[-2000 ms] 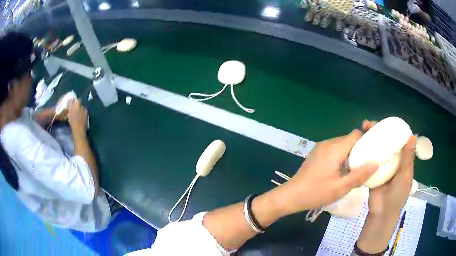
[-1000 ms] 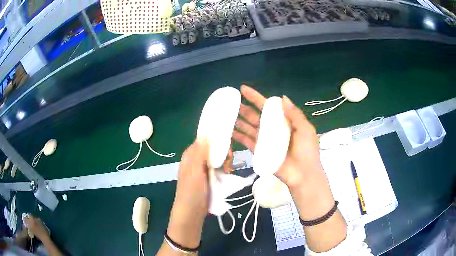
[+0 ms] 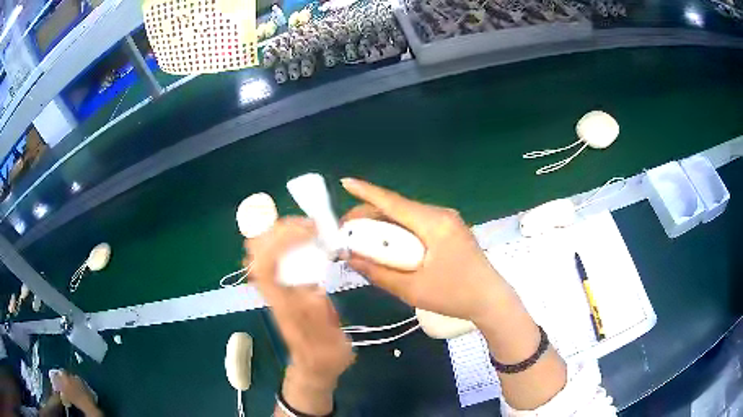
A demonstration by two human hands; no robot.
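Note:
My right hand (image 3: 452,256) holds a cream-white device (image 3: 389,244) on its side, its end with small dark marks facing left. My left hand (image 3: 297,305), blurred, grips a white cloth (image 3: 311,195) that sticks up and touches that end. A further white shape (image 3: 301,265) shows in my left hand; I cannot tell if it is cloth or a device. Another device (image 3: 444,323) lies partly hidden under my right hand, its cord reaching left. One device (image 3: 239,360) stands out on the near bench at left.
Corded devices (image 3: 597,129) are spaced along the green belt (image 3: 456,138). A paper sheet (image 3: 550,285) with a pen (image 3: 590,297) and a device (image 3: 547,218) at its top lies at right, near white inner trays (image 3: 674,195). Another person's hands (image 3: 73,389) show at lower left.
The device in my right hand has turned from upright to sideways. My left hand has moved left and down, and the cloth now sticks up. The belt devices have shifted right.

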